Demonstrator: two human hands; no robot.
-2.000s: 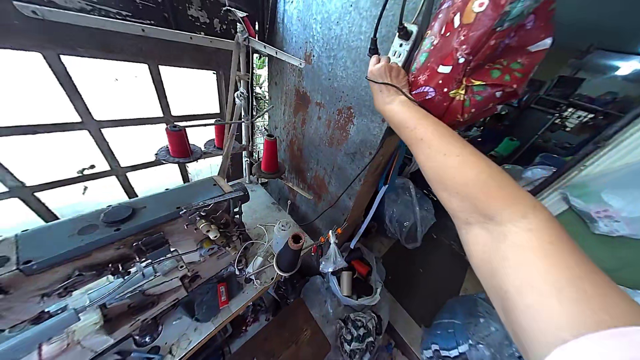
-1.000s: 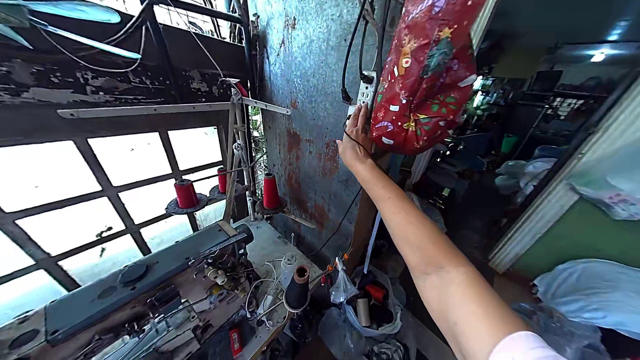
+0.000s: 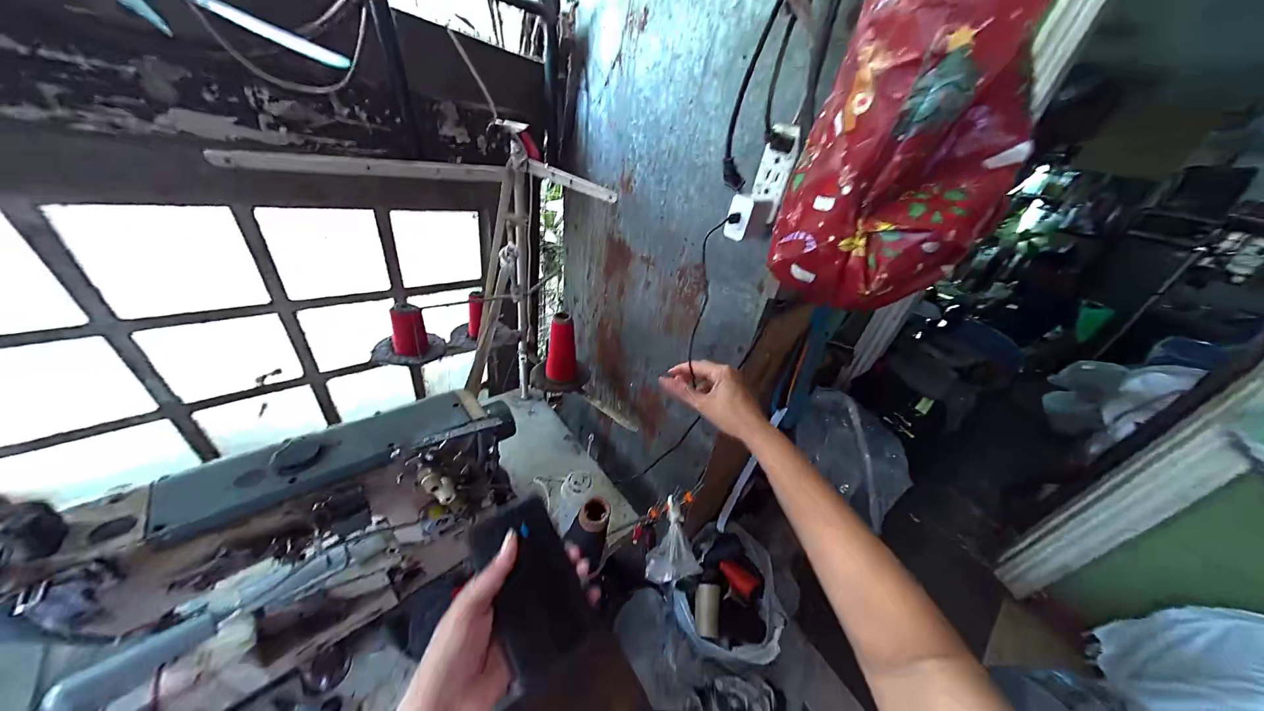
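My left hand [image 3: 474,627] holds a black smartphone [image 3: 543,592] low in the middle of the view, thumb on its near edge. My right hand [image 3: 711,395] is raised in front of the metal wall, its fingers closed on a thin black cable [image 3: 703,306]. That cable runs up to a small white charger plug [image 3: 739,217] at the lower end of a white power strip [image 3: 776,168]. A thicker black plug [image 3: 732,174] hangs beside the strip. The cable's lower end is hidden at my fingers.
An industrial sewing machine [image 3: 326,459] stands at left, with red thread cones [image 3: 561,351] behind it. A dark thread cone [image 3: 591,528] is beside the phone. Right of it sits a plastic bag of spools [image 3: 731,642]. A red patterned bag [image 3: 889,168] hangs by the power strip.
My right hand has come down from the power strip and now holds the cable. My left hand has come into view with the phone. The charger plug at the strip is now uncovered.
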